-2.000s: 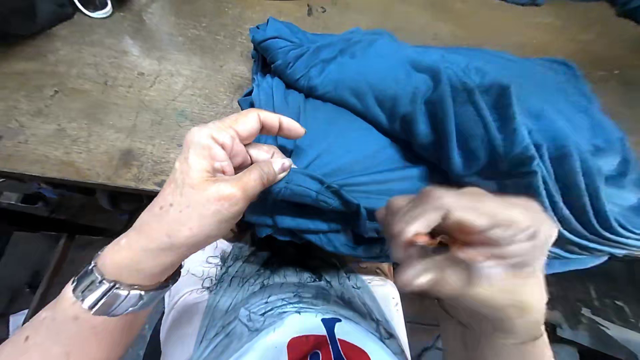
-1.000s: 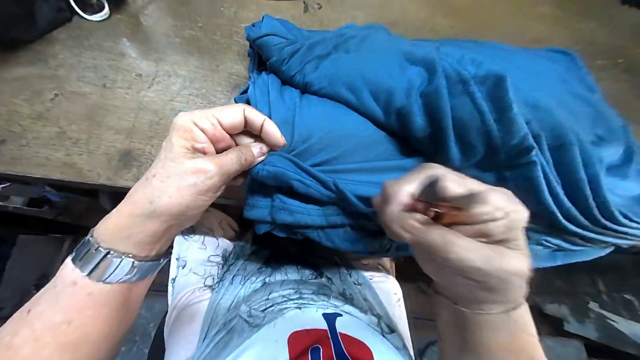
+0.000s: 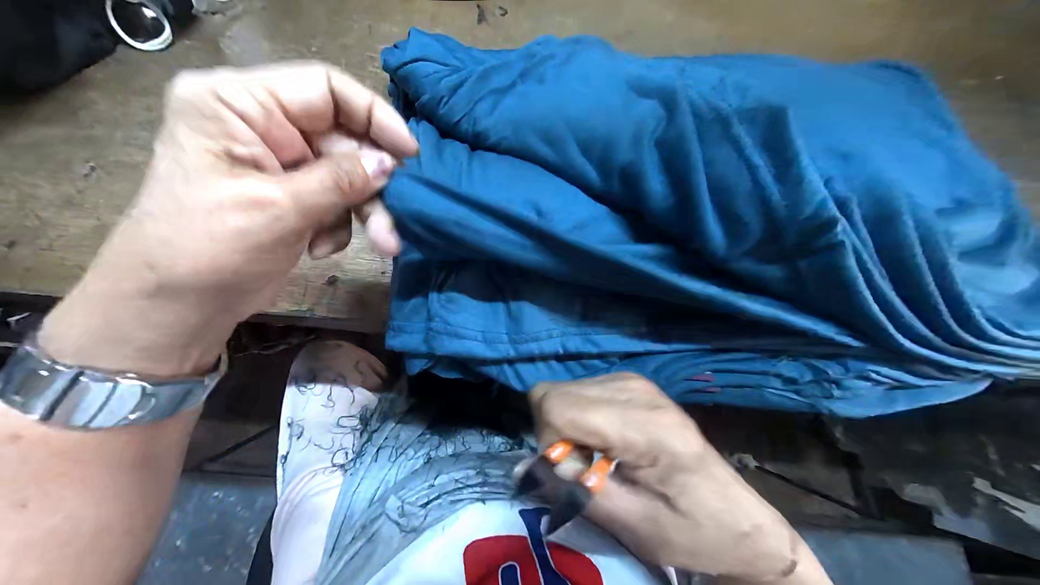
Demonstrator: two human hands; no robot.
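Note:
A pile of blue knit fabric [image 3: 699, 179], with stitched hems and many folds, lies along the front edge of the wooden table. My left hand [image 3: 284, 171] pinches a raised fold of it at the pile's left end, between thumb and fingers. Below the pile, over my lap, my right hand [image 3: 634, 471] is closed on a small cutting tool, likely thread snips [image 3: 561, 487], with orange handle parts and dark blades. The blades point down and left, apart from the fabric.
The wooden table [image 3: 195, 268] ends just above my lap. A black item with a white ring [image 3: 140, 24] lies at its back left. Many loose dark threads cling to the grey and white cloth [image 3: 422, 487] on my lap.
My right hand has moved from the fabric's front edge down and left over my lap, the tool still in it. My left hand has moved up, lifting a fold of the fabric.

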